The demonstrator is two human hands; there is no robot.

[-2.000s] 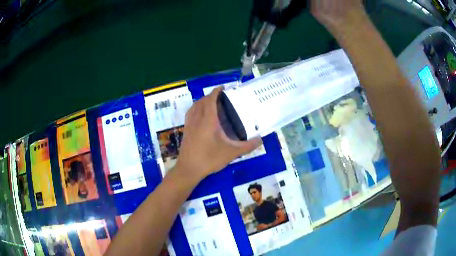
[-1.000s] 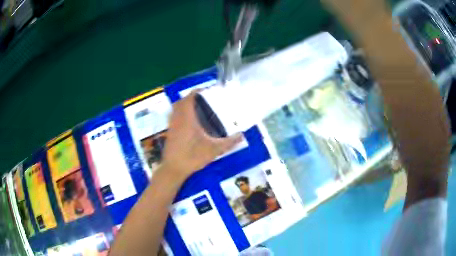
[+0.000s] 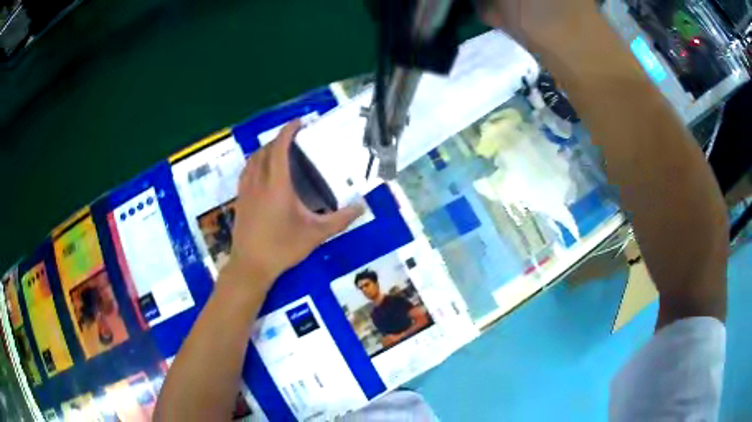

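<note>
A long white housing lies across the printed mat, its dark end to the left. My left hand grips that end, thumb on the near side and fingers on the far side. The auto-feed screwdriver hangs over the housing, its body cut off by the top edge. Its silvery nozzle is at the near left corner of the housing; contact cannot be told. My right hand is at the top edge, partly cut off, beside the tool; its fingers are hidden.
The printed mat covers the bench. Crumpled whitish plastic lies on the bench's right part. A black cord bundle is at the housing's far right end. The screw feeder stands at upper right. The dark green conveyor runs behind.
The screwdriver nozzle has moved from the housing's far edge to its near left corner. My right hand has come left with it. The view has shifted. My left hand keeps its grip.
</note>
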